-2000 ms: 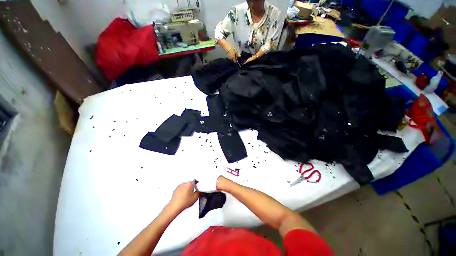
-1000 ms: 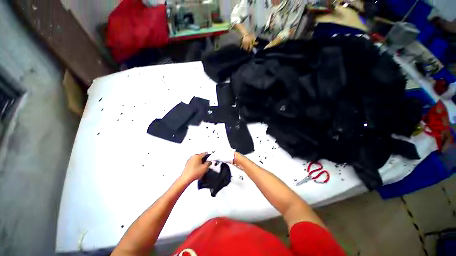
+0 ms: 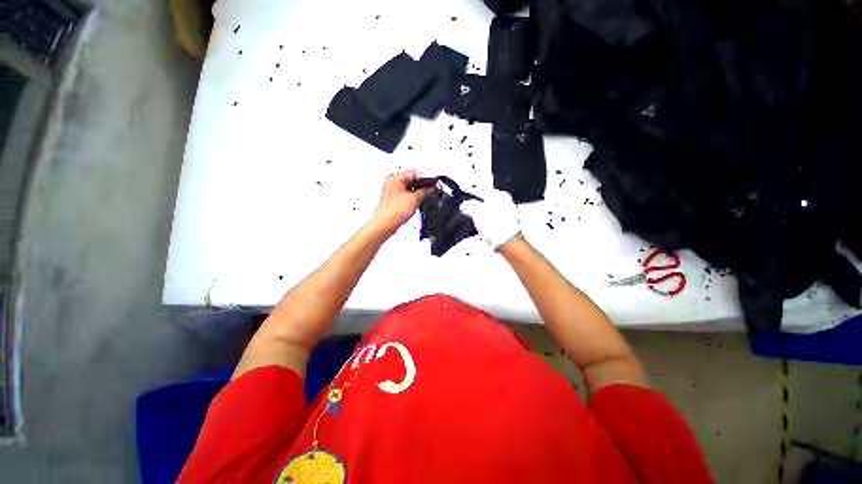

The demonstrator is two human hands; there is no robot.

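A small black pouch (image 3: pixel 446 223) is held over the white table (image 3: pixel 274 189) in front of me, its upper edge pulled into an open loop. My left hand (image 3: pixel 402 196) is bare and grips the pouch's upper left edge. My right hand (image 3: pixel 493 217) wears a white glove and holds the pouch's right side. Some fingertips are hidden by the cloth. Flat black pouches (image 3: pixel 389 90) lie beyond my hands, overlapping, and another black piece (image 3: pixel 519 161) lies to the right of them.
A large heap of black pieces (image 3: pixel 680 123) covers the table's right and far side. Red-handled scissors (image 3: pixel 662 273) lie near the front edge at the right. Black scraps dot the cover. Blue bins (image 3: pixel 168 425) show at lower left and right.
The view has tilted down, so the other person and the sewing machine are out of view. The pouch is now spread at its upper edge between my hands; my gloved hand has turned onto its right side.
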